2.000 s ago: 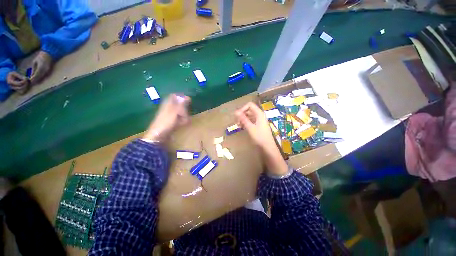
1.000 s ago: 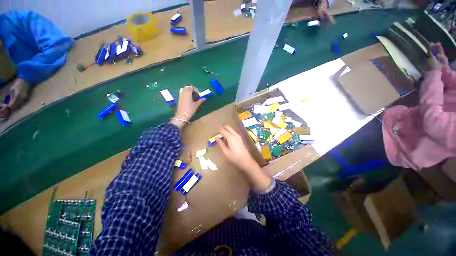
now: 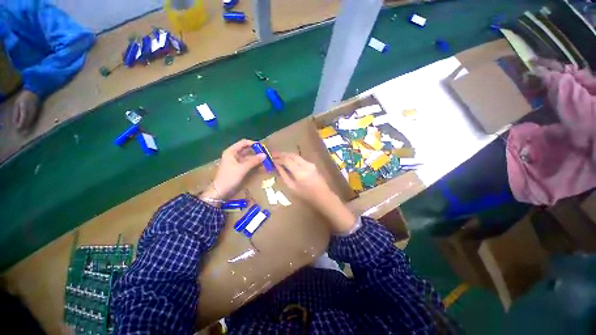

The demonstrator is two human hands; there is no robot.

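Note:
My left hand point(image 3: 236, 169) holds a blue battery pack point(image 3: 263, 157) upright-slanted over the cardboard-covered bench point(image 3: 294, 229). My right hand point(image 3: 299, 175) is at the pack's right side, its fingertips at or very near it; a thin dark-yellowish edge shows there. Whether the right fingers grip the pack or a small piece is too small to tell. Just below lie pale-yellow and white strips point(image 3: 277, 196). More blue packs lie near my left wrist, one with a white face point(image 3: 255, 222). A parts box point(image 3: 353, 186) with mixed white, orange-yellow and green pieces stands right of my hands.
A green conveyor point(image 3: 85, 167) beyond the bench carries scattered blue packs. A metal post point(image 3: 343, 55) stands behind the box. Green circuit panels point(image 3: 91, 288) lie at left. A bright white surface and cardboard flap point(image 3: 490, 95) are at right. People in blue and pink sleeves sit at the sides.
My left hand has come back from the conveyor with a blue pack and met my right hand over the bench. Packs on the belt have shifted left. The pink-sleeved arm has moved.

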